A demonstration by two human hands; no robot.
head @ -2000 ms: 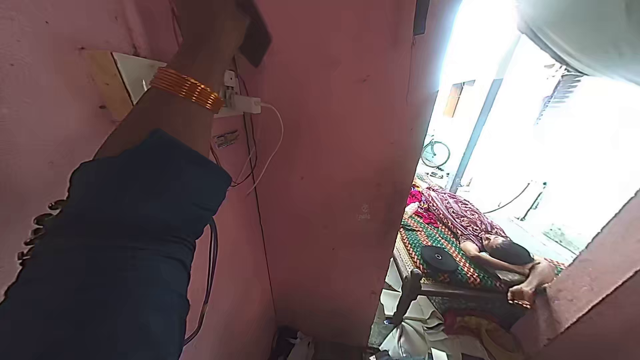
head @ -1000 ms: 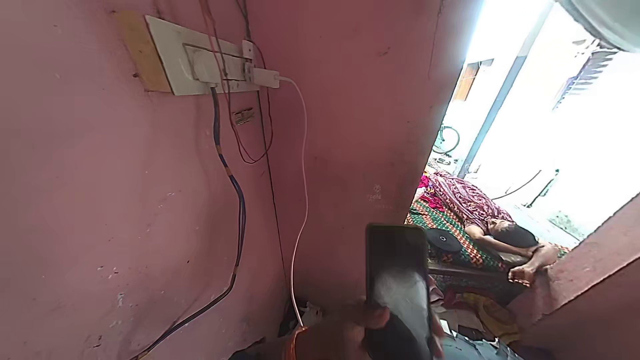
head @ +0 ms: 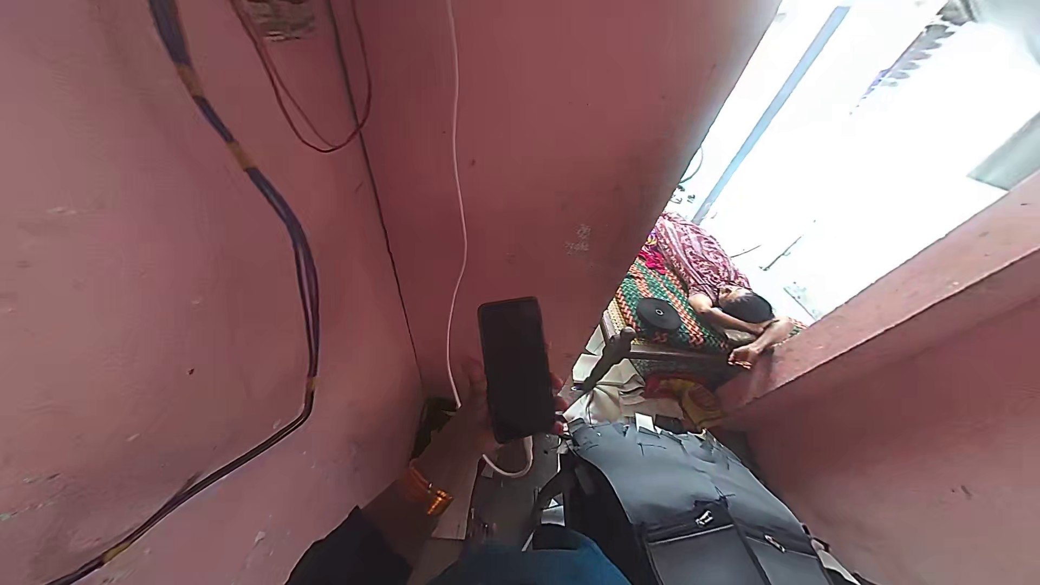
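Note:
My left hand (head: 473,416) holds a dark smartphone (head: 517,370) upright near the middle of the view, its fingertips showing at the phone's right edge. Orange-gold bangles (head: 431,491) circle the wrist. A white charging cable (head: 463,211) hangs down along the pink wall, passes behind the hand and loops up to the phone's bottom edge. The screen looks black. My right hand is not in view.
A grey backpack (head: 699,496) lies below right of the phone. Beyond the opening, a person (head: 707,268) lies on a woven cot beside a black round object (head: 658,314). Bundled dark wires (head: 305,284) run down the left wall (head: 146,325).
My left hand was raised at the wall socket two seconds ago and is now lower, with the phone. The view has tilted down, so the socket is out of frame and the backpack shows.

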